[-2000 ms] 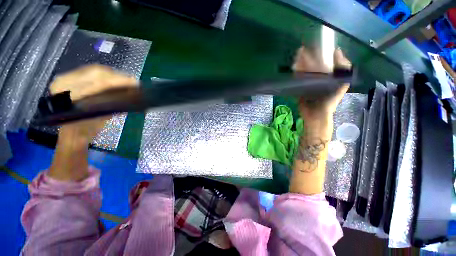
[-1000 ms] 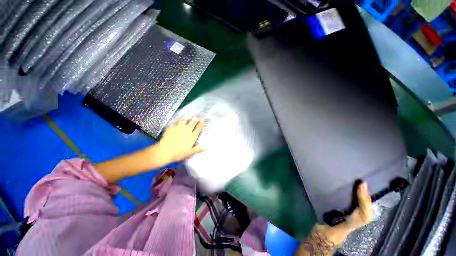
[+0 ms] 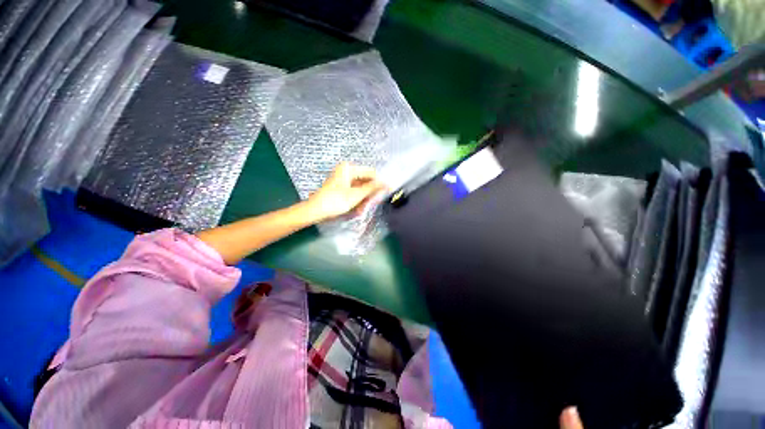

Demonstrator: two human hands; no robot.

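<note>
My left hand (image 3: 346, 192) grips the near right edge of a silvery bubble bag (image 3: 323, 117), whose lifted part is blurred. A wide flat black panel unit (image 3: 537, 276) slants across the right, with a white and blue label (image 3: 479, 170) near its upper left corner. That corner is close to the bag's lifted edge; I cannot tell if they touch. My right hand (image 3: 571, 418) is mostly hidden under the panel at the bottom; only a fingertip shows on its lower edge, holding it. A sliver of green cloth shows behind the panel's top corner.
A bagged unit (image 3: 184, 126) with a label lies left of the bag. A stack of bagged units (image 3: 59, 92) stands at the far left. Upright panels with bubble sheets (image 3: 675, 251) stand at the right. Another dark panel (image 3: 327, 12) lies at the top edge.
The panel has swung from face-on at the right to lower and nearer, its labelled end moving down and left. My left hand has moved up right and taken hold of the bag's edge.
</note>
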